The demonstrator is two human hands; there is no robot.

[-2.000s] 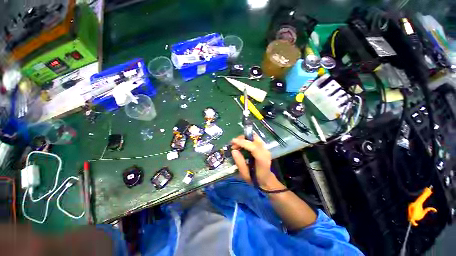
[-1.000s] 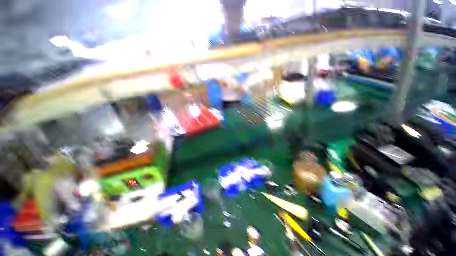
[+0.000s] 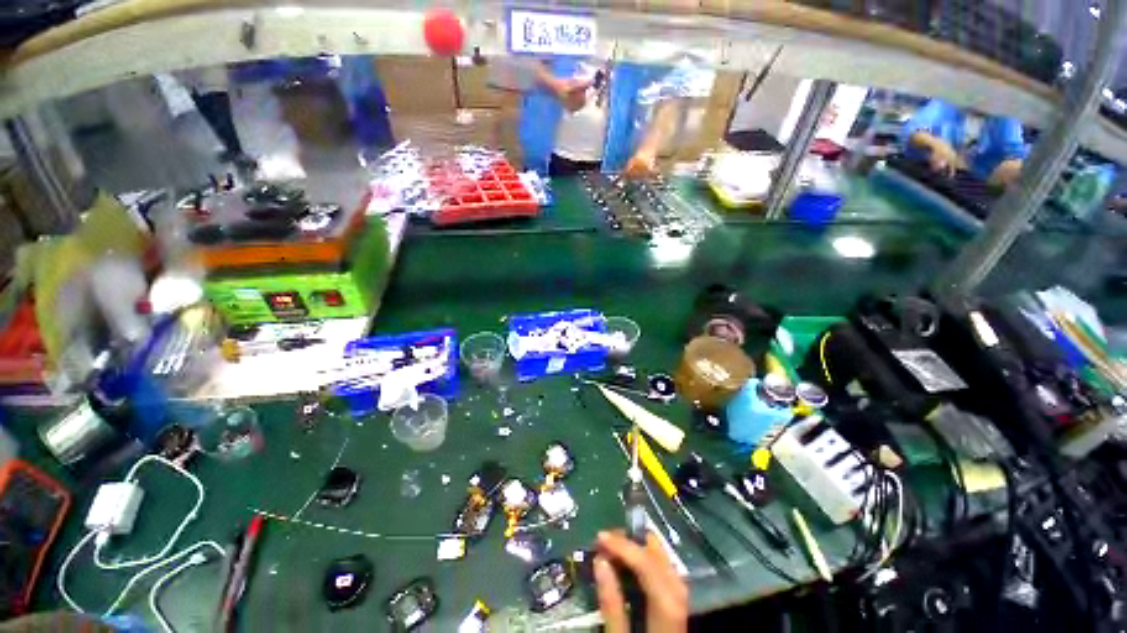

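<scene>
My right hand (image 3: 640, 579) is at the bench's near edge, cut off by the lower rim, and holds a pen-like soldering iron (image 3: 635, 501) pointing away from me. Left of it, a dark watch-like module (image 3: 550, 584) lies near the edge. Several opened modules with orange and white parts (image 3: 515, 498) lie behind it. Another dark module (image 3: 410, 603) and a round black part (image 3: 347, 581) lie further left. A yellow-handled tool (image 3: 655, 465) lies just beyond my right hand. My left hand is not clearly visible.
Blue bins (image 3: 556, 345) and clear cups (image 3: 420, 422) stand behind the modules. A light blue bottle (image 3: 755, 416) and an amber jar (image 3: 714, 371) stand right. A multimeter (image 3: 27, 526) and white cable (image 3: 115, 507) lie left. People work opposite.
The head view has tilted up, blurring midway, so the bench sits lower and the shelf and people opposite show. My right hand still holds the iron.
</scene>
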